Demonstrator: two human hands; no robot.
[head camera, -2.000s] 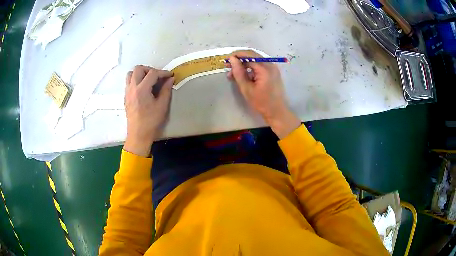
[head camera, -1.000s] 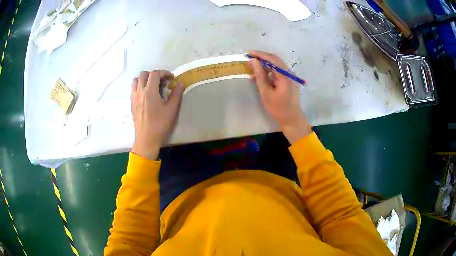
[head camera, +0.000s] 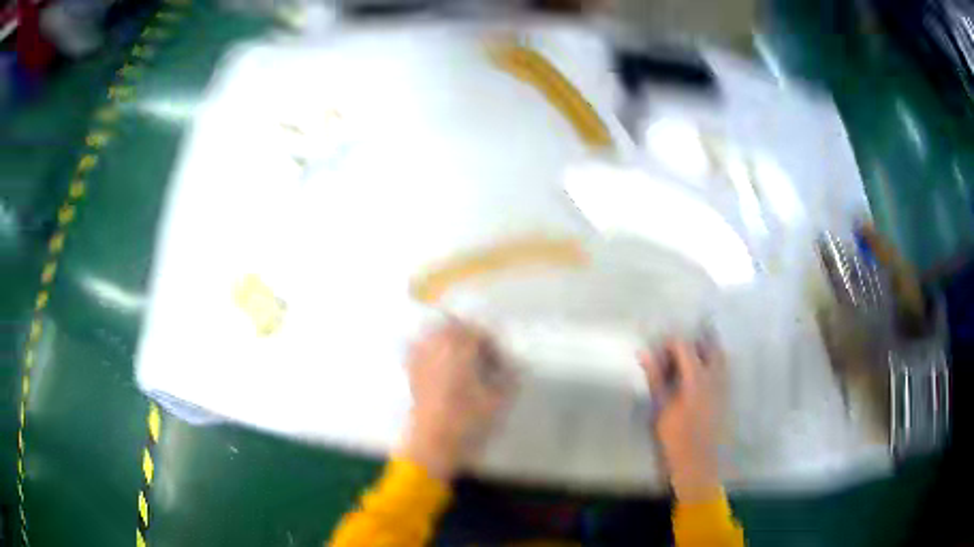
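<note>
The whole view is blurred. A white collar piece (head camera: 577, 350) spans between my two hands near the table's front edge. My left hand (head camera: 457, 393) has its fingers closed at the piece's left end. My right hand (head camera: 689, 411) has its fingers bent at the right end; the pencil cannot be made out. The tan curved collar template (head camera: 502, 263) lies on the table beyond my hands, touched by neither.
A second tan curved template (head camera: 555, 91) lies at the far side, near a dark object (head camera: 668, 75). White curved pieces (head camera: 668, 219) lie beyond my right hand. A small tan card (head camera: 258, 305) is at left. The iron (head camera: 849, 272) and silver rest (head camera: 920, 401) are at right.
The view has swung up, showing more of the far table. My hands have come off the template, which now lies apart from the white piece. My right hand has moved away from my left.
</note>
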